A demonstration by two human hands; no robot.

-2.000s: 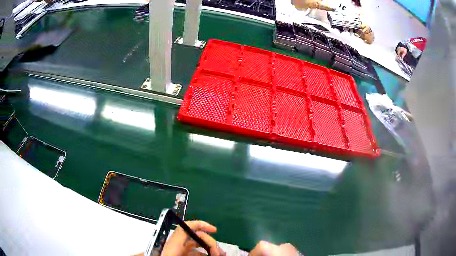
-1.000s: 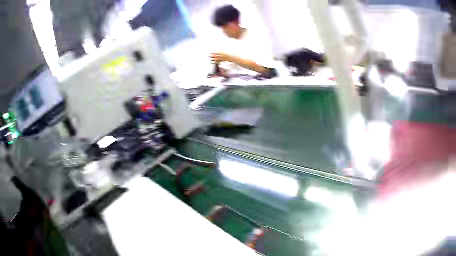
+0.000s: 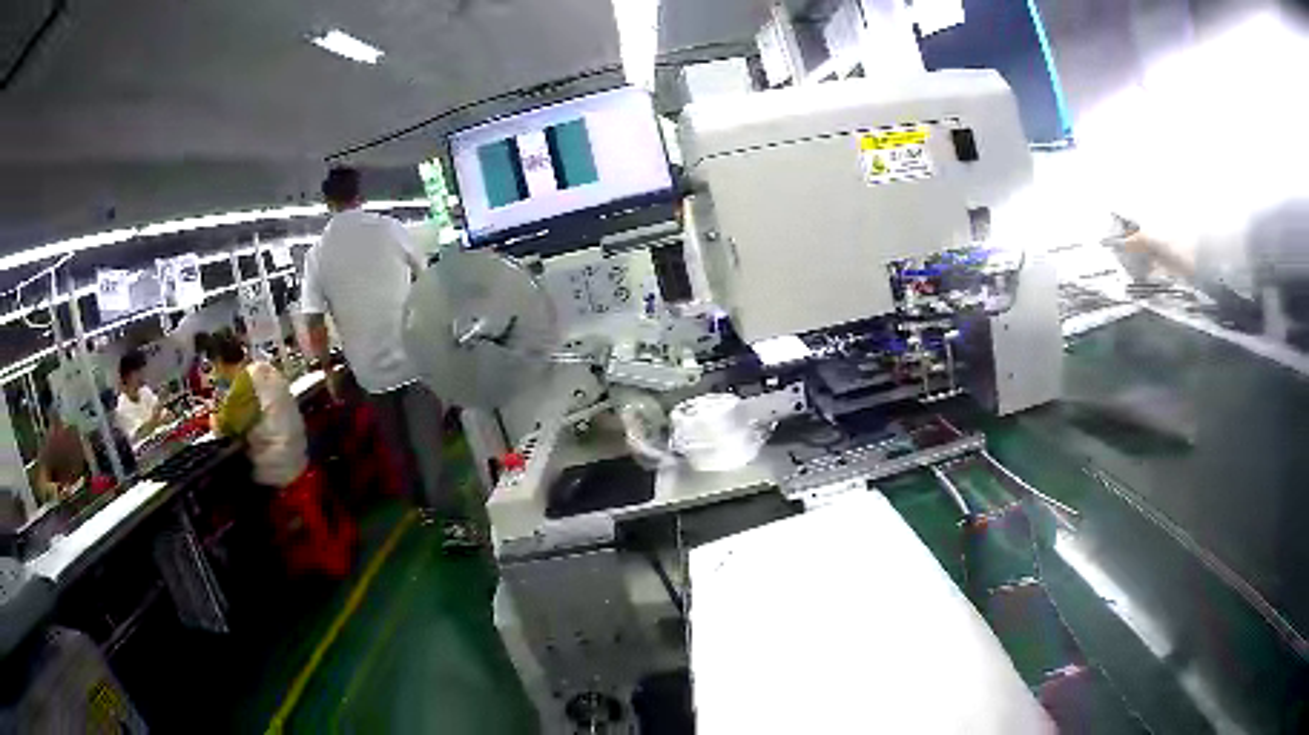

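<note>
Neither of my hands is in the picture. Nearest in front of me is a white worktop [image 3: 840, 618], running up from the bottom edge. Beyond it stands a grey-white machine [image 3: 847, 216] with a yellow label. Its monitor [image 3: 563, 161] shows dark and teal blocks. A large pale reel [image 3: 481, 328] is on the machine's left side. A clear plastic bundle [image 3: 714, 431] and a black mouse-like item [image 3: 600, 488] lie on its base. Several blurred frame-like parts [image 3: 1031, 610] lie on the green belt right of the worktop; details cannot be told.
A person in a white top [image 3: 366, 295] stands left of the machine. Other people sit along a bench [image 3: 115, 510] at far left. A yellow line [image 3: 338, 632] crosses the green floor. An arm [image 3: 1156, 256] shows at upper right, beyond the belt [image 3: 1220, 488].
The view has swung left and up. My hands, with the frame and dark tool, and the red tray have left the picture. The machine, monitor, aisle and standing person now show.
</note>
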